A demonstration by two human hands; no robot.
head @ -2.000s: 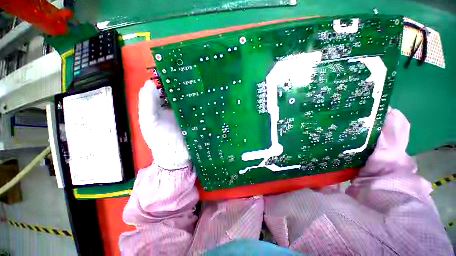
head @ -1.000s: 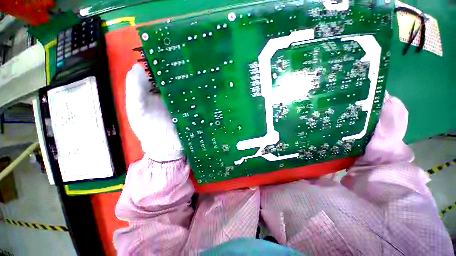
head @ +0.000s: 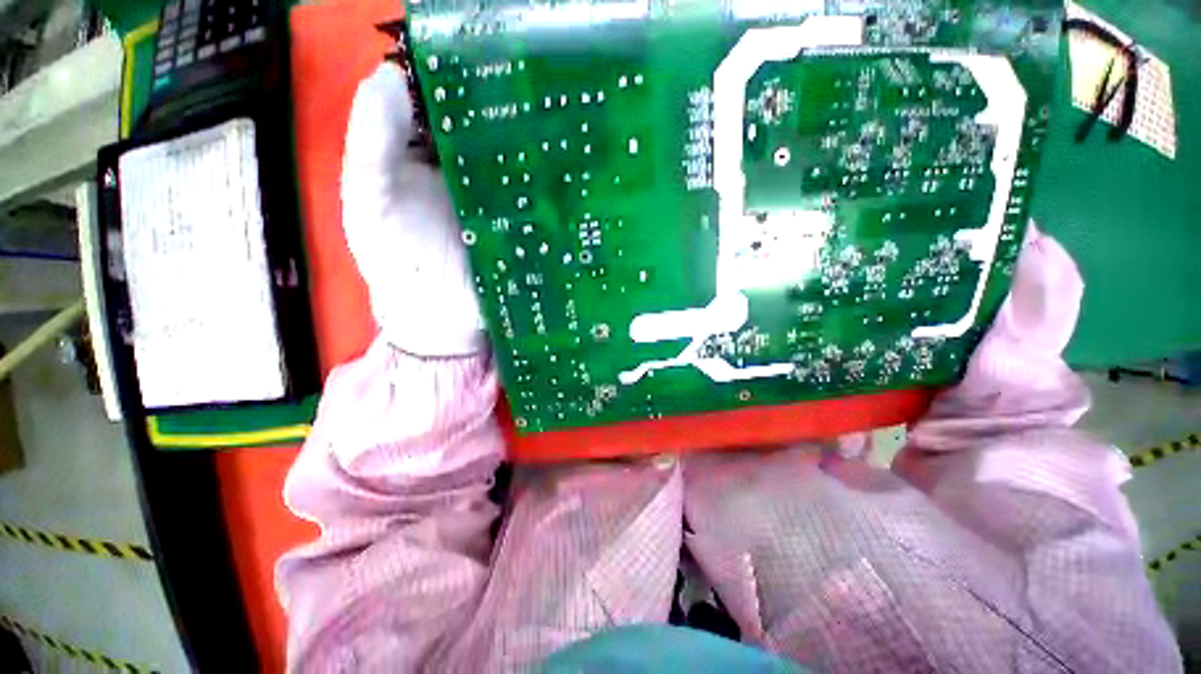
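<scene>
A large green circuit board (head: 632,224) is held above the red foam pad (head: 738,428), its solder side with the white looping band facing up. Its top edge is cut off by the picture's edge. My left hand (head: 408,237), in a white glove, grips the board's left edge, with the fingers partly hidden beneath it. Dark parts stick out at that edge near my fingertips. My right hand is hidden behind the board's right side; only the pink sleeve (head: 1034,316) shows there. Bright glare lies on the board's middle and top.
A clipboard with a white record sheet (head: 200,270) lies at the left, with a black calculator (head: 211,46) above it. A label sheet (head: 1143,99) with dark curved strips (head: 1120,86) lies on the green bench (head: 1139,250) at the upper right. Yellow-black floor tape (head: 79,543) shows at the lower left.
The board, pad, clipboard and my left hand appear higher in the picture, and the board's top edge has gone out of view. The glare has shifted on the board. My left hand keeps its grip.
</scene>
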